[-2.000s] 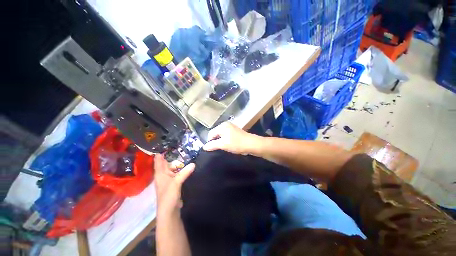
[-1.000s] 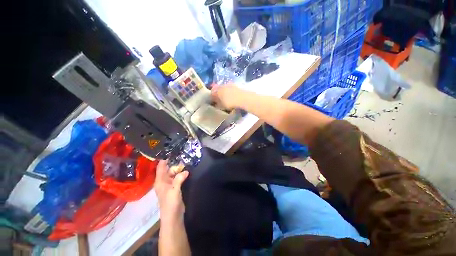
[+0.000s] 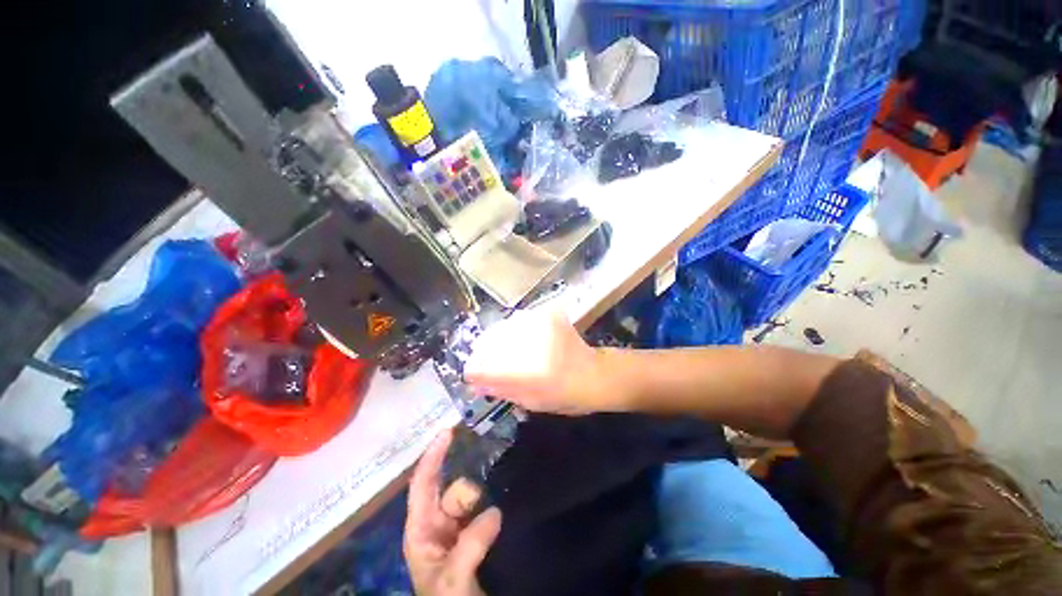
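A black garment (image 3: 582,477) fills the lap and reaches up to the bench edge below the machine. The machine has a dark grey head (image 3: 361,274) with a yellow warning triangle. My right hand (image 3: 530,363) is closed in at the shiny silver plate (image 3: 491,413) beside the head; its fingertips are blurred and what they hold is hidden. My left hand (image 3: 448,530) is lower, off the plate, at the garment's edge, with the index finger stretched out and the other fingertips by the cloth; its grip is unclear.
A beige tray (image 3: 518,270) with dark pieces stands behind my right hand, with a keyed panel (image 3: 460,184) and a black bottle (image 3: 408,122). A red bag (image 3: 274,425) and blue bags lie left. Blue crates (image 3: 699,58) stand beyond the bench; scraps litter the floor.
My right hand has come back from the tray to the plate. My left hand has moved down, away from the machine head, and its fingers have spread. The view has shifted slightly.
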